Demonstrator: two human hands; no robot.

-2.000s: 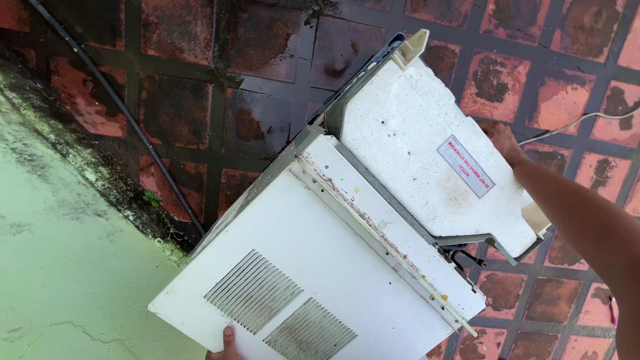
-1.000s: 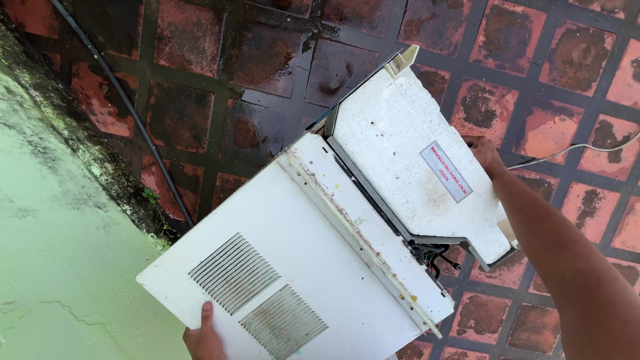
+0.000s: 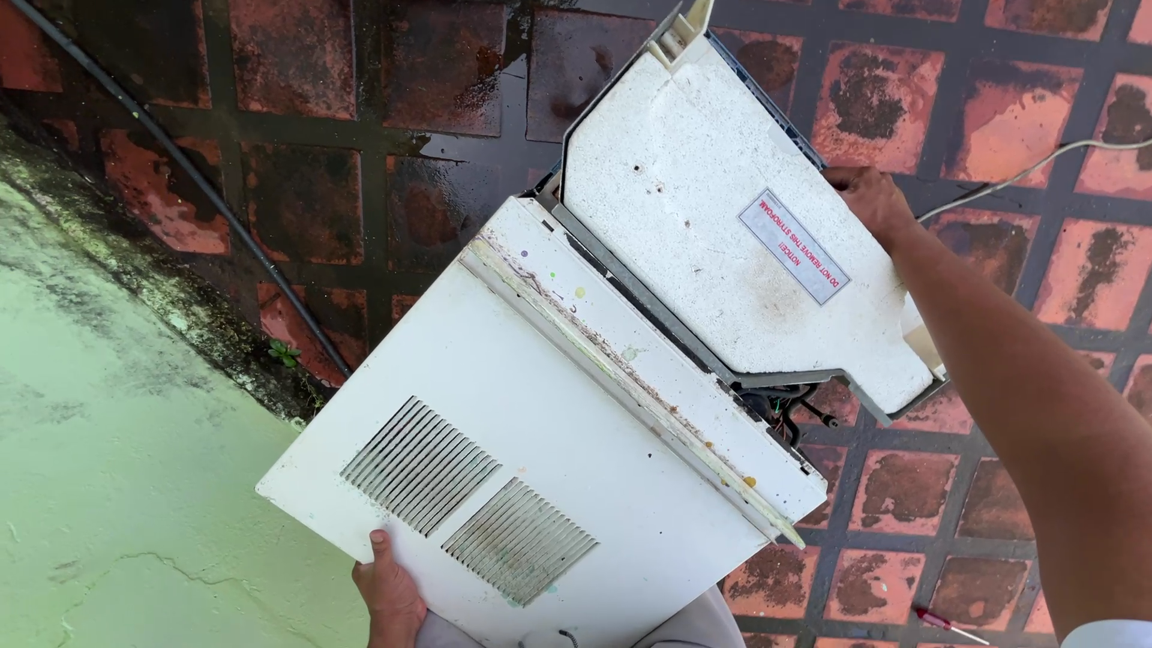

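Note:
A white metal housing of a window air conditioner [image 3: 576, 396], with two louvred vents, lies tilted across the lower middle of the head view. My left hand [image 3: 391, 585] grips its lower left edge, thumb on top and fingers hidden beneath. White styrofoam [image 3: 702, 216] bearing a printed notice covers the unit's upper part. At the styrofoam's right edge my right hand [image 3: 868, 202] holds the unit's far side, its fingertips partly hidden. Dark tubes and wires [image 3: 792, 409] show between the two parts.
Wet red paving tiles [image 3: 877, 108] surround the unit. A pale green wall [image 3: 117, 450] stands at the left, with a black hose [image 3: 193, 171] beside it. A light cable [image 3: 1008, 175] runs off right. A red-handled screwdriver [image 3: 945, 623] lies at the lower right.
The unit has turned slightly and shifted within the view, both hands staying on it. My left hand shows more fully than two seconds ago.

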